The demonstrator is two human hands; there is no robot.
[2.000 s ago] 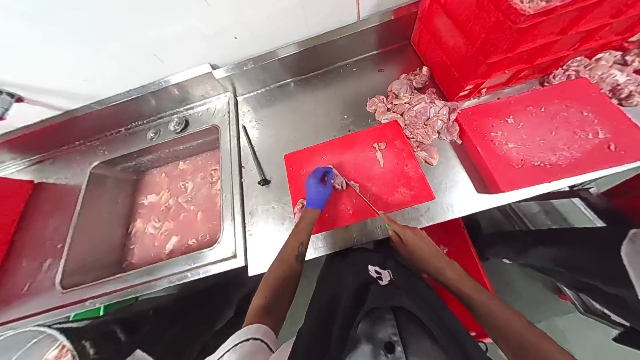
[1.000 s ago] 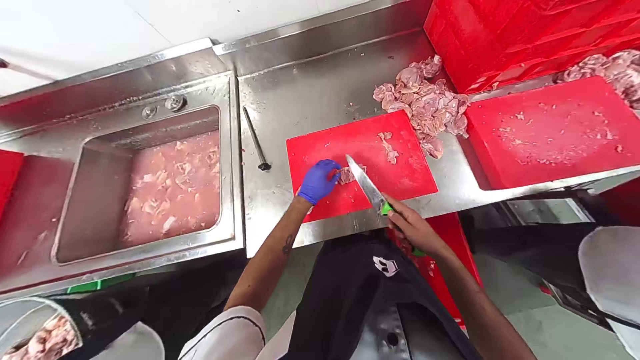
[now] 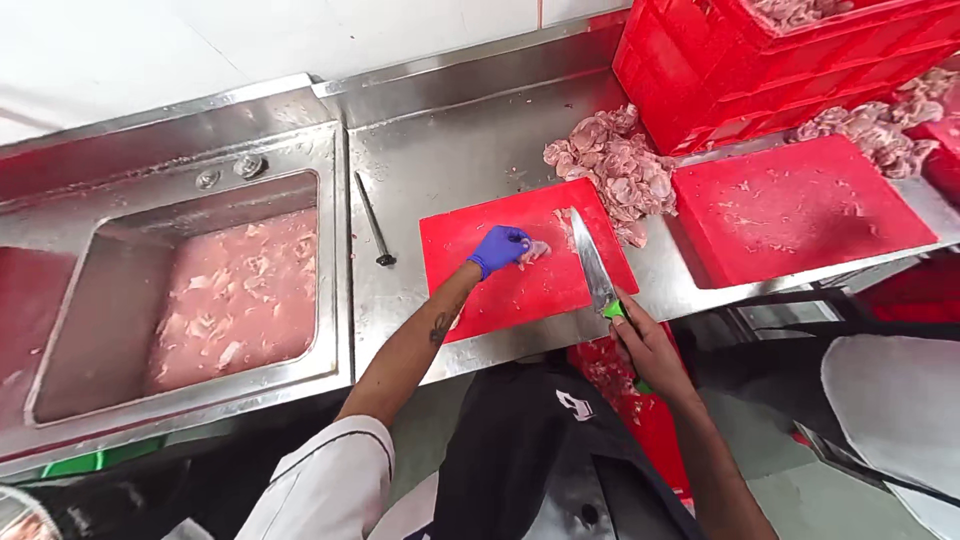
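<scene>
My left hand point(image 3: 501, 250), in a blue glove, pinches a small piece of raw meat point(image 3: 534, 251) on the red cutting board point(image 3: 487, 307). Bare and to the right, my right hand point(image 3: 637, 337) grips the green handle of a kitchen knife point(image 3: 592, 259). The blade points away from me over the right part of the board, apart from the held piece. Small trimmings point(image 3: 564, 225) lie beside the blade, partly hidden by it. Behind the board's right corner is a heap of raw meat pieces point(image 3: 619, 169) on the steel counter.
A sink point(image 3: 330, 322) with meat in pinkish water is at left. A dark rod point(image 3: 371, 217) lies between sink and board. Another red board point(image 3: 802, 210), red crates point(image 3: 720, 82) and more meat point(image 3: 874, 131) are at right. A co-worker point(image 3: 885, 405) stands at right; a red bin point(image 3: 652, 427) sits below.
The knife was over the meat near my left hand; its blade is now farther right, away from the held piece. My left hand still holds meat on the board.
</scene>
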